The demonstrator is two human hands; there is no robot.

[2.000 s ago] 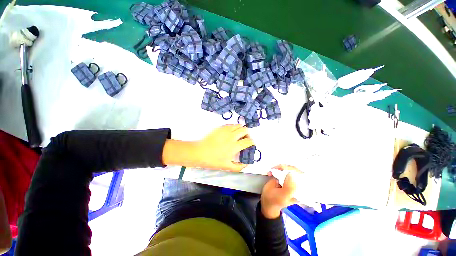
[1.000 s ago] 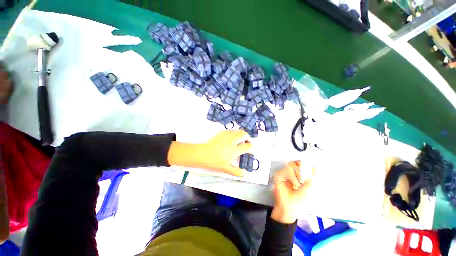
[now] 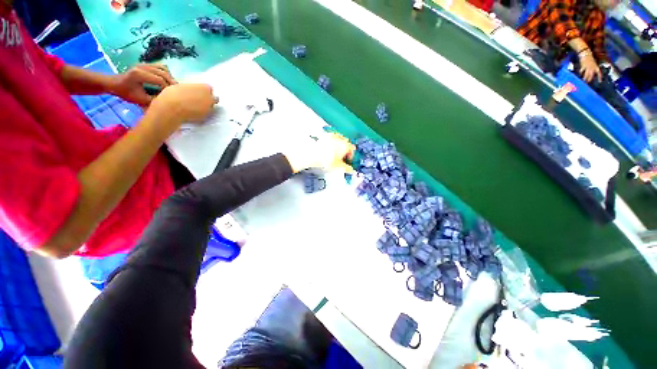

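Plaid fabric pieces with black loops lie in a large heap (image 3: pixel 425 227) on the green bench edge and white sheet. My left hand (image 3: pixel 324 153) reaches to the heap's far left end, blurred and very bright; whether its fingers hold anything is unclear. A loose plaid piece (image 3: pixel 313 182) lies just below this hand. Another single plaid piece (image 3: pixel 405 329), loop toward the lower right, lies alone on the white work sheet (image 3: pixel 338 252) near the front edge. A tiny skin-toned patch (image 3: pixel 472 366) at the bottom edge may be my right hand, almost wholly cut off.
A mallet (image 3: pixel 229 153) lies left of my left hand. A red-sleeved coworker (image 3: pixel 169 101) works beside it. Black scissors handles (image 3: pixel 488 328) and a clear bag (image 3: pixel 520 277) are right of the heap. A dark-rimmed parts tray (image 3: pixel 558 173) and loose pieces sit on the green belt.
The view has swung left. My left hand has left the single plaid piece near the front edge and moved to the heap's left end. My right hand has almost or fully left the picture.
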